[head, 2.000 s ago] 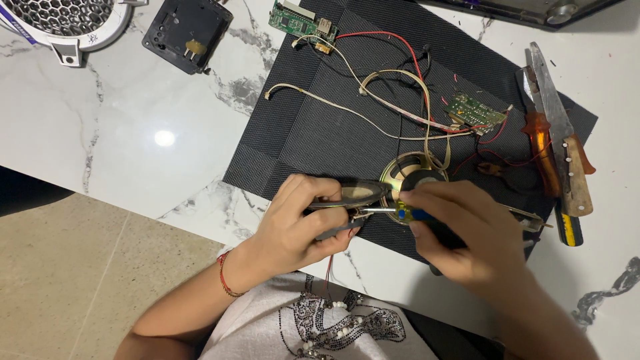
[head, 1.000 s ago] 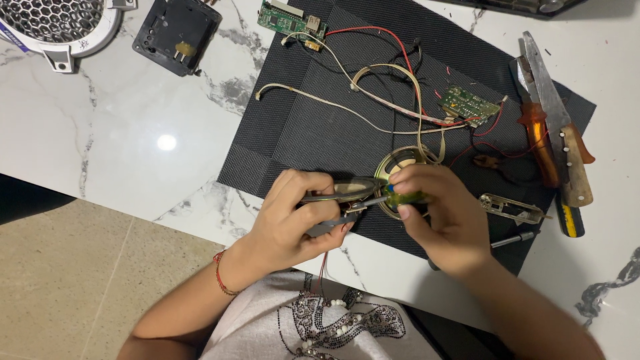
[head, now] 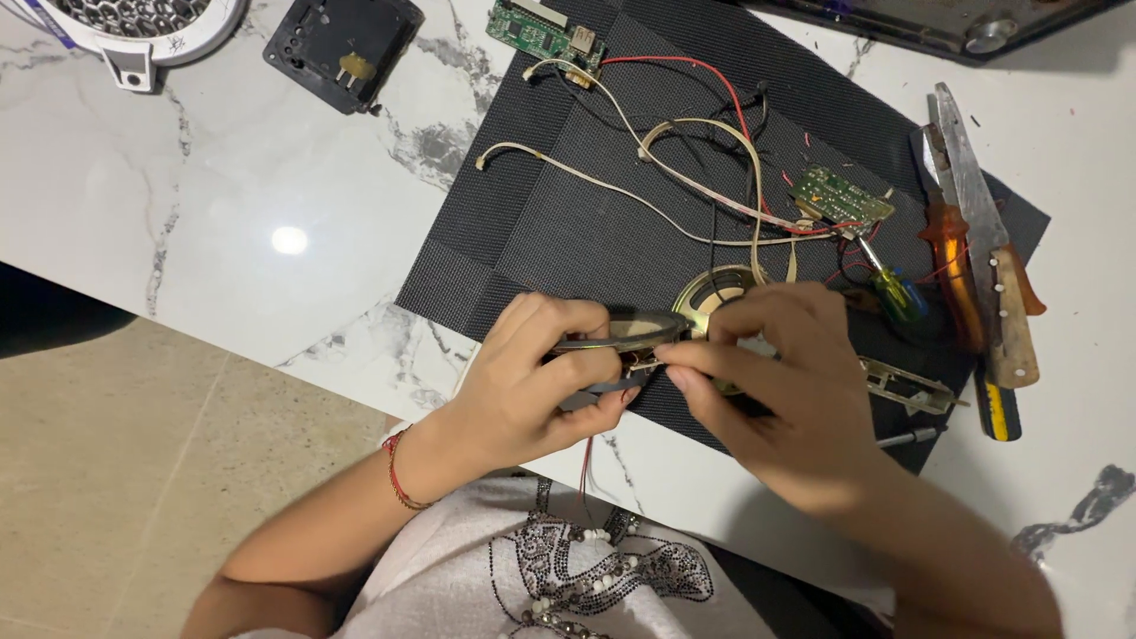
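My left hand (head: 550,382) grips a small round loudspeaker (head: 635,330) on edge, with a dark curved piece (head: 612,385) below it between the fingers. Thin red wires (head: 586,466) hang beneath. The thumb and forefinger of my right hand (head: 781,382) pinch a tiny part or wire end at the speaker's rear; the fingers hide just what it is. Behind the right hand a second loudspeaker (head: 701,297) lies on the black woven mat (head: 550,240). A screwdriver with a green and blue handle (head: 900,295) rests on the mat, its tip at a green circuit board (head: 841,197).
Another circuit board (head: 546,37) and loose wires (head: 621,185) lie on the mat. Knives (head: 1012,311) and an orange-handled tool (head: 951,240) are at the right, near a metal bracket (head: 905,386). A black plastic housing (head: 342,49) and a white-rimmed grille (head: 133,27) stand at the upper left.
The screwdriver has left my right hand and now lies by the circuit board. My right fingers have come to the back of the speaker. My left hand still holds the speaker.
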